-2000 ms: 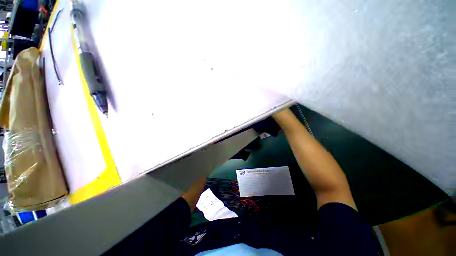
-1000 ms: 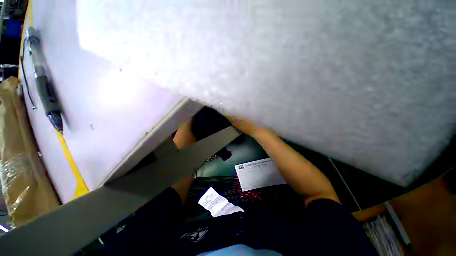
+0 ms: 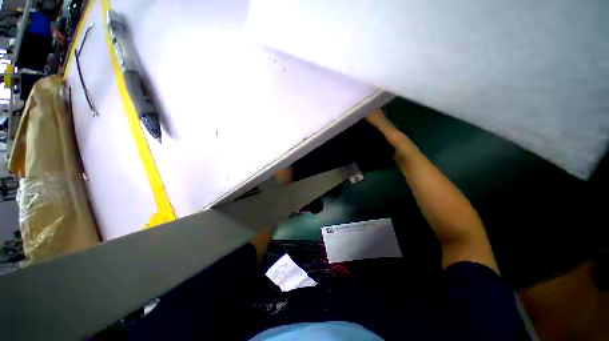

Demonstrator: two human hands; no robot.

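Observation:
My right hand [image 3: 377,118] reaches up to the corner of the white shelf [image 3: 220,133], and its fingers are mostly hidden behind the edge. A small part of my left hand [image 3: 285,175] shows between the shelf and a grey strip [image 3: 180,246]; the rest is hidden. A dark thing [image 3: 344,143] lies between my hands, too dark to make out. Below, a white printed sheet [image 3: 362,240] lies on the bench by black wires with red parts [image 3: 340,270]. A smaller creased paper slip [image 3: 288,272] lies to its left.
A grey pen [image 3: 137,86] and a thin dark wire piece [image 3: 83,80] lie on the shelf. A tan roll in clear film [image 3: 53,180] stands at the left. A white fuzzy sheet [image 3: 467,60] overhangs the upper right. The green bench [image 3: 447,150] shows below it.
The view has shifted, so the fuzzy sheet covers less of the shelf than one second ago. My right hand now shows at the shelf corner, and more of the dark thing between my hands is visible.

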